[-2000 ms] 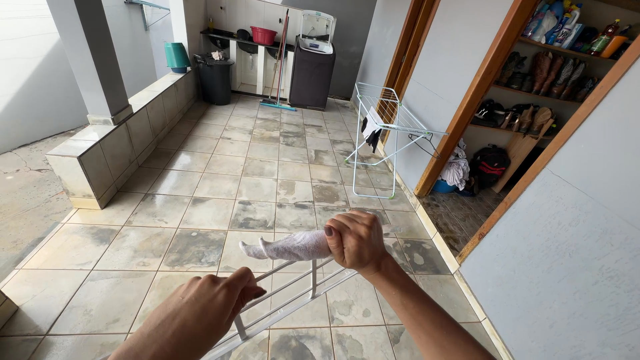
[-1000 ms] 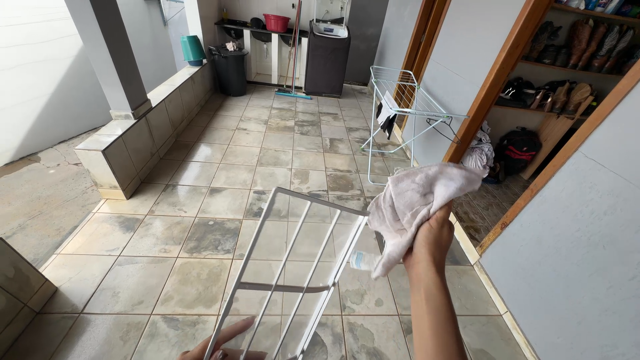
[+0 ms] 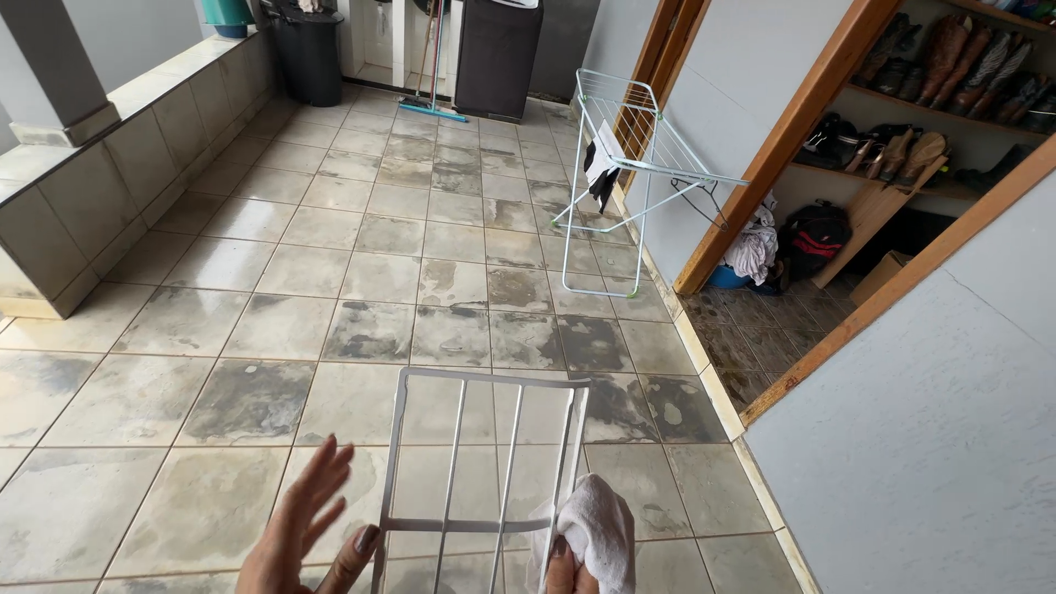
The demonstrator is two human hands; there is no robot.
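Note:
A white wire rack point(image 3: 476, 525) with long bars and a crossbar stands up from the bottom centre of the view. My right hand point(image 3: 569, 569) grips its right edge through a bunched whitish cloth point(image 3: 598, 528). At the rack's left edge is my left hand point(image 3: 305, 528), fingers spread and raised, the thumb at or very near the frame by the crossbar; whether it touches is hard to tell. The rack's lower end is cut off by the bottom of the view.
Ahead on the tiled floor stands a folding drying rack point(image 3: 652, 165) with clothes. Shoe shelves point(image 3: 949, 107) and a backpack point(image 3: 815, 235) show through the doorway at right. A low tiled wall point(image 3: 165, 140), a black bin point(image 3: 307, 58) and a squeegee point(image 3: 433, 109) are farther off.
The cloth, held up beside the rack's top right corner a second ago, is now lower on its right edge. My left hand has come up, fingers spread. The view has tilted down.

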